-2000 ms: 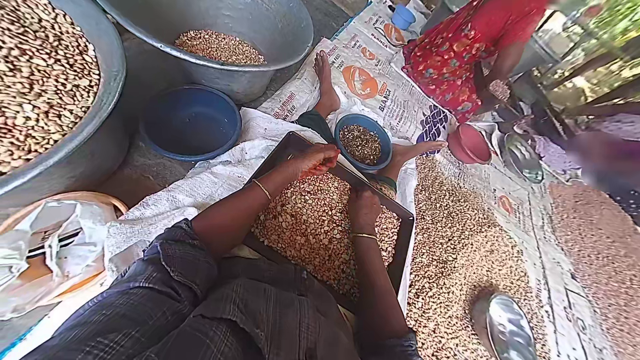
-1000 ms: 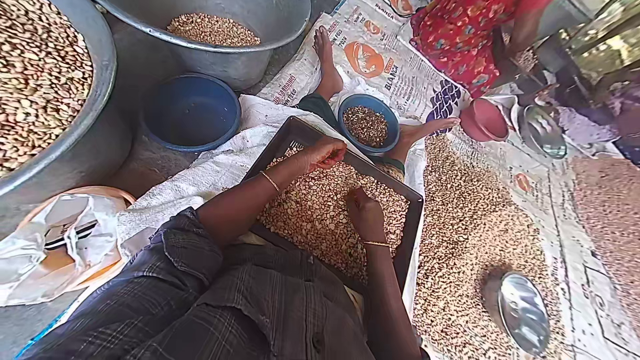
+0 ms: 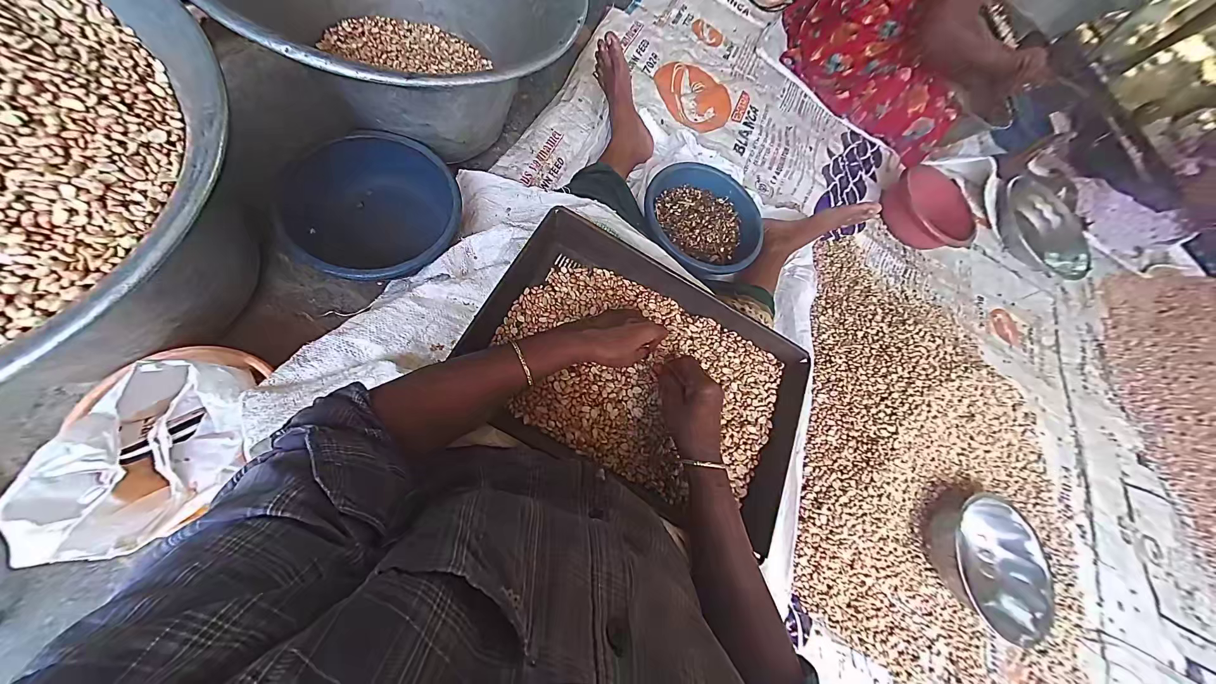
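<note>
A dark rectangular tray (image 3: 784, 418) holding a layer of cashew-like split nuts (image 3: 570, 399) lies in front of me. My left hand (image 3: 622, 337), with a thin bangle at the wrist, is over the middle of the nuts, fingers curled. Just to its right and nearer my body, my right hand (image 3: 691, 394) is bent over the same nuts, its fingertips close to the left ones. Whether either hand pinches a nut is too small to tell. Beyond the tray's far edge, a blue bowl (image 3: 665, 209) of darker, mixed pieces stands between my feet.
Large metal tubs (image 3: 214, 180) of nuts and an empty blue basin (image 3: 366, 204) stand left. Nuts (image 3: 902, 427) are spread over sacks on the right, with a steel bowl (image 3: 1005, 570) on them. A red bowl (image 3: 926, 207) lies near another person (image 3: 874, 66) at the upper right.
My left hand has moved from the tray's far left edge to over the middle of the nuts. It is now close to my right hand.
</note>
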